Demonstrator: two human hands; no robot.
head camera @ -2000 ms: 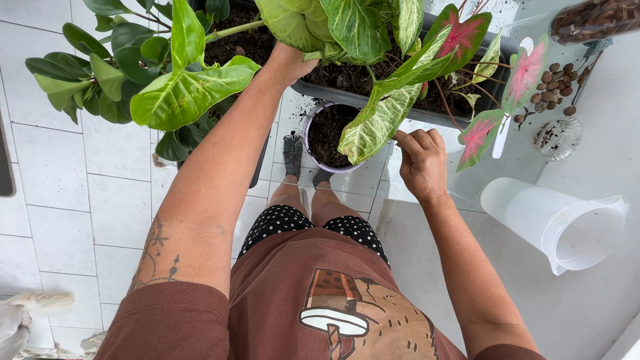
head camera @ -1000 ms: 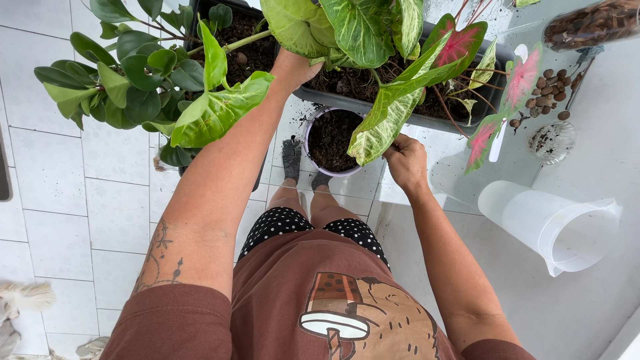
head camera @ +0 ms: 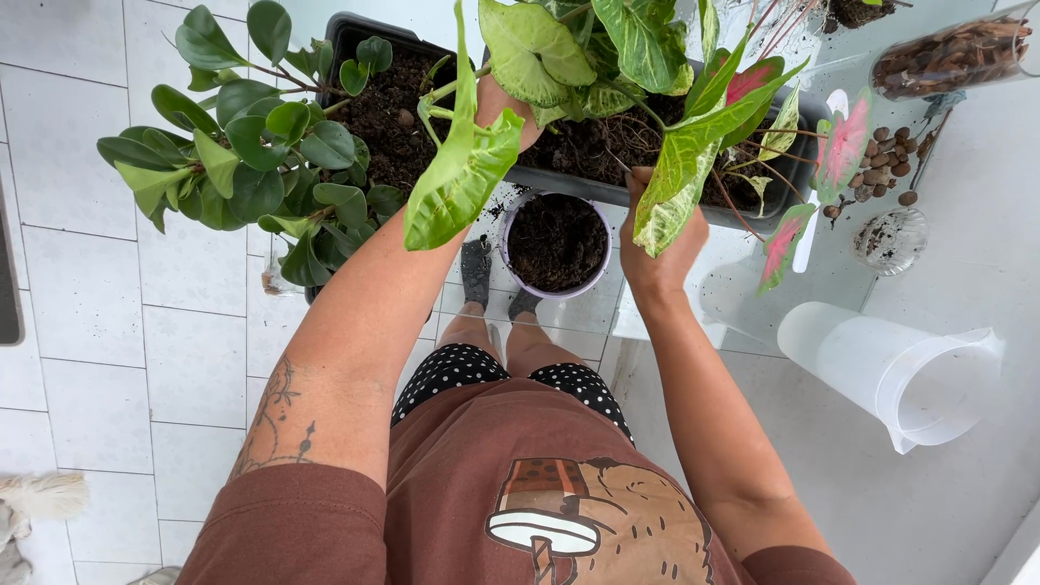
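Observation:
My left hand (head camera: 510,110) is over the soil of a dark plastic planter (head camera: 561,180), its fingers hidden under arrowhead-plant leaves (head camera: 532,57). At the planter's near edge is my right hand (head camera: 668,236), partly covered by a variegated leaf (head camera: 678,183); a thin pale strand or tool tip shows by its fingertips, and what it grips cannot be told. A round lilac-rimmed pot (head camera: 556,244) of dark soil stands between my forearms. Pink-centred caladium leaves (head camera: 845,146) lean over the planter's right end.
To the left, a bushy green plant (head camera: 260,162) spreads beside another dark planter (head camera: 345,32). At right are a glass container of bark chips (head camera: 951,61), clay pebbles (head camera: 881,166), a small clear glass dish (head camera: 890,241) and a translucent plastic jug (head camera: 886,366) on its side.
My right hand has moved from beside the round pot up to the planter's near edge, behind the variegated leaf. My left hand stays among the leaves.

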